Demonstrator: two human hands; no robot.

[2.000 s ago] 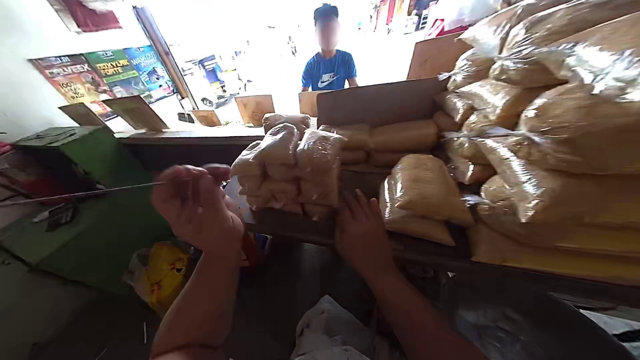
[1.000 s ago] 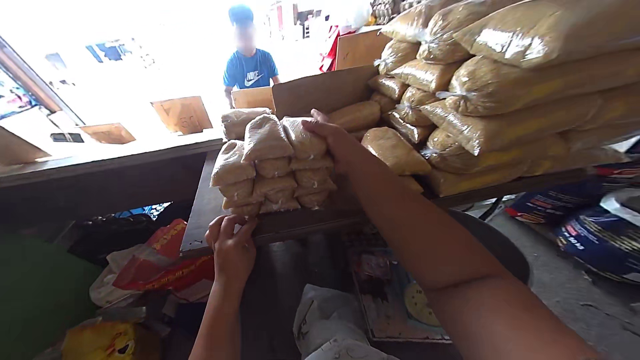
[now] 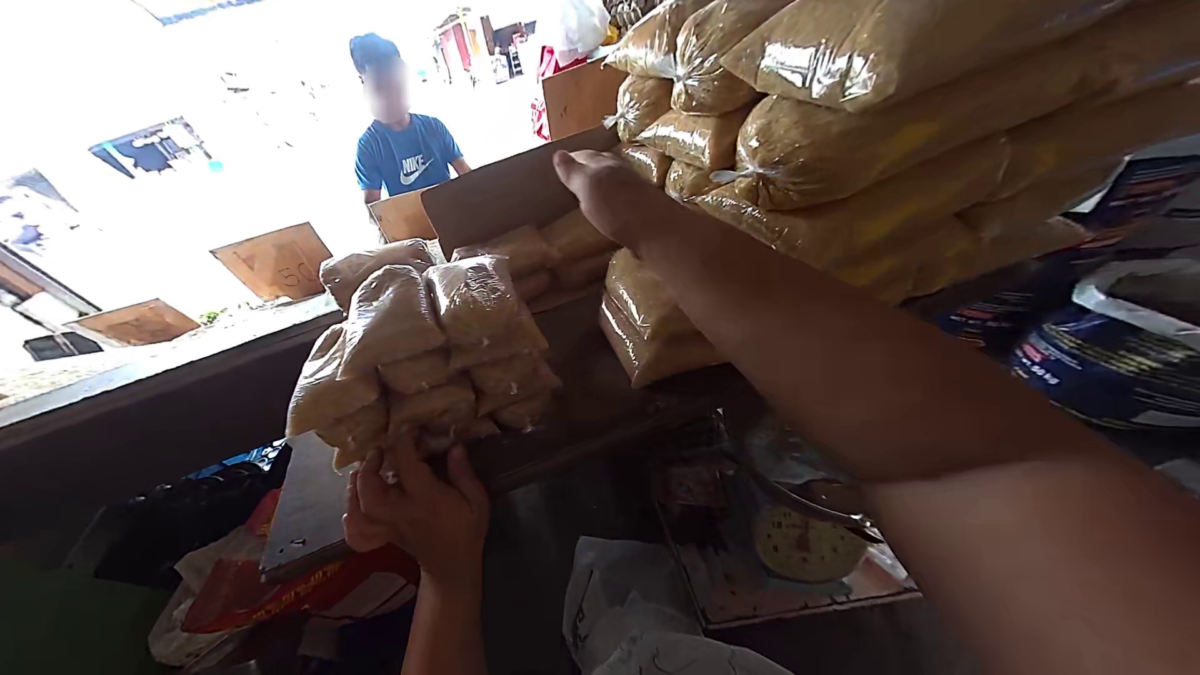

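Small clear plastic bags of brown granular stuff (image 3: 389, 323) are stacked in layers on a dark wooden shelf (image 3: 586, 412). At the front foot of this stack is my left hand (image 3: 417, 506), its fingertips against the lowest bags; whether it grips one is unclear. My right hand (image 3: 605, 192) reaches across to the upright brown board (image 3: 516, 192) behind the shelf, beside the larger knotted bags (image 3: 825, 150); the forearm hides part of them. Nothing shows in the right hand, whose thumb is raised. A pair of flatter bags (image 3: 647, 319) lies below the right forearm.
A dial scale (image 3: 811, 544) stands below the shelf, near a whitish plastic bag (image 3: 637, 609). Dark printed sacks (image 3: 1106, 347) are at the right. Beyond the ledge (image 3: 187, 352), which carries cardboard signs (image 3: 277, 262), stands a person in a blue shirt (image 3: 408, 159).
My right hand has moved from the small stack to the back board by the larger bags. My left hand, earlier raised at the left, is now at the foot of the stack.
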